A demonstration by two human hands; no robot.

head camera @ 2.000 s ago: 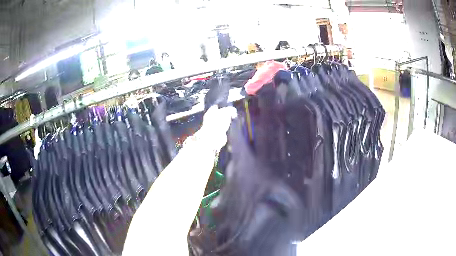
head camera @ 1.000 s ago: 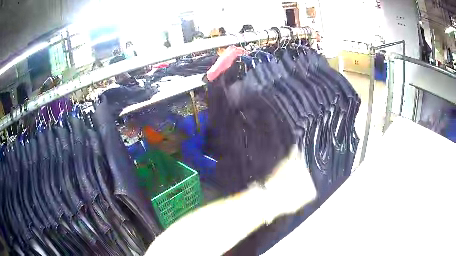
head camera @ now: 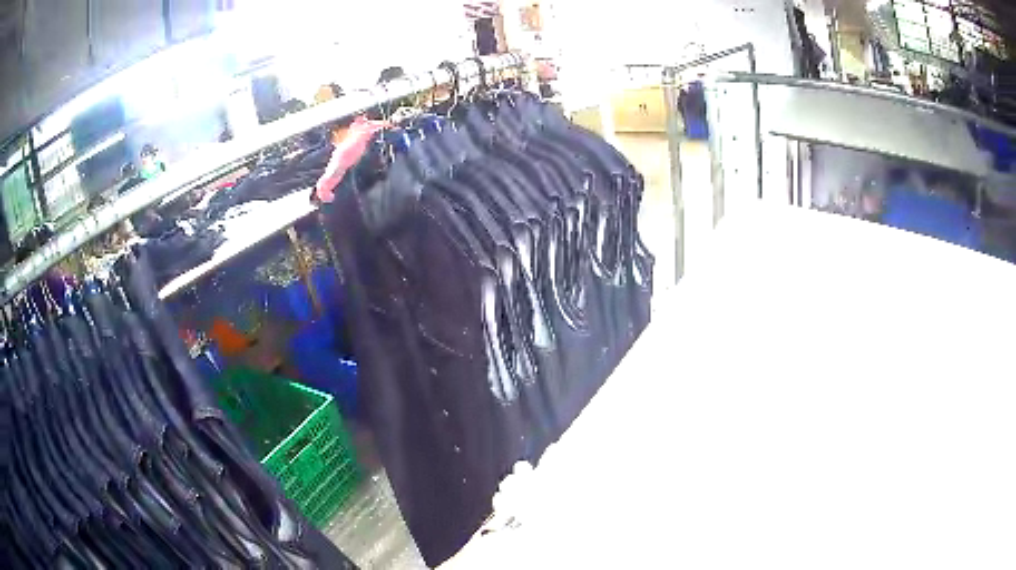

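Dark sleeveless denim garments (head camera: 429, 323) hang close together on hangers from a grey metal rail (head camera: 267, 136). The nearest one faces me, with small pale snaps down its front. A washed-out pale shape, likely my left hand (head camera: 513, 497), is at the lower edge of this front garment, beside the white table. Its fingers blend into the glare, so whether it grips the cloth cannot be told. My right hand is not in view. A pink cloth strip (head camera: 345, 158) hangs on the rail at the near end of this group.
More dark garments (head camera: 100, 412) hang at the left. A green slatted crate (head camera: 312, 457) stands on the floor between the two groups. The bright white worktable (head camera: 780, 390) fills the right. Grey metal frames (head camera: 673, 178) stand behind it.
The view has turned right, so rail, garments and crate sit further left. The arm that reached across the front garment is now mostly gone, with only a pale part low by the table.
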